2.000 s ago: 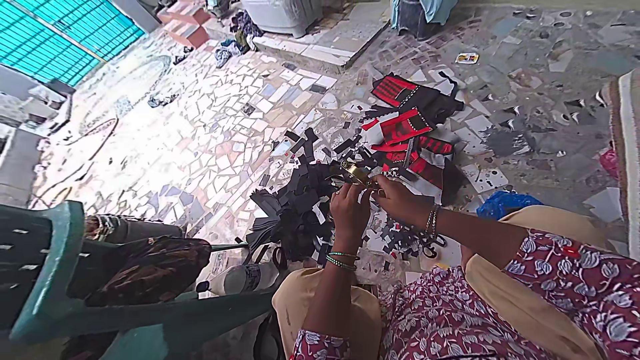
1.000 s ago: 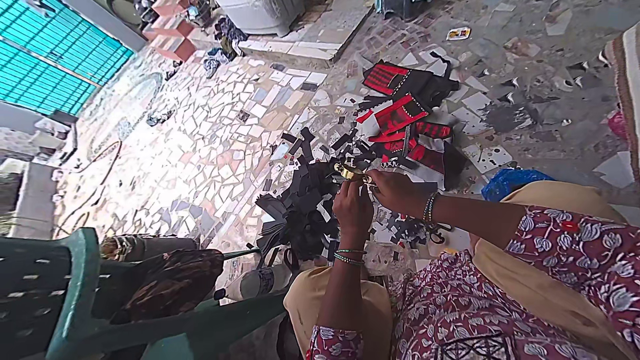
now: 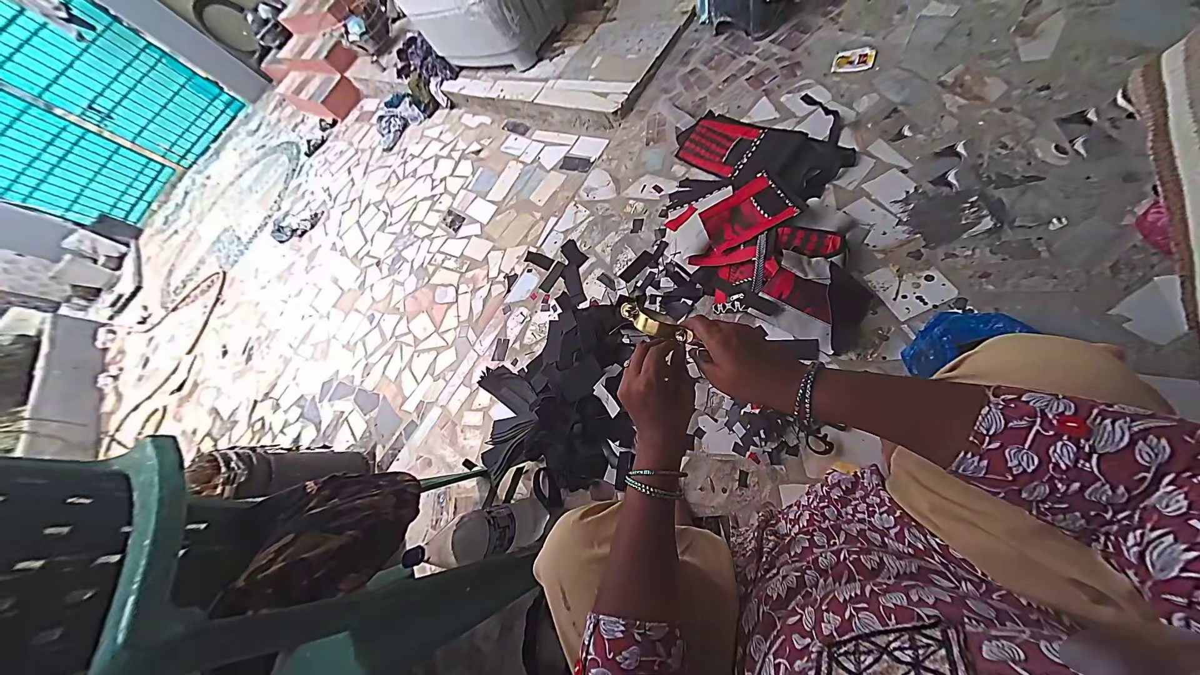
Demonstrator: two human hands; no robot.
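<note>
My left hand and my right hand meet over a heap of black fabric strips. Between their fingers is a curved gold-coloured metal piece with rounded ends, perhaps a handle or clasp. The right fingers grip its near end; the left fingertips are pinched just below it, and whether they hold something small is not clear. Beyond the hands lie red and black fabric pieces with checked and dotted trim. Small black and white scraps are scattered around. A pair of scissors lies partly seen below my right wrist.
A green plastic chair with a dark cloth stands at lower left, beside a plastic bottle. A blue plastic bag lies by my right knee. Farther off are a low step, red bricks and a striped mat.
Both hands stay together at the gold-coloured piece, with only small shifts of the fingers. The fabric heaps look the same.
</note>
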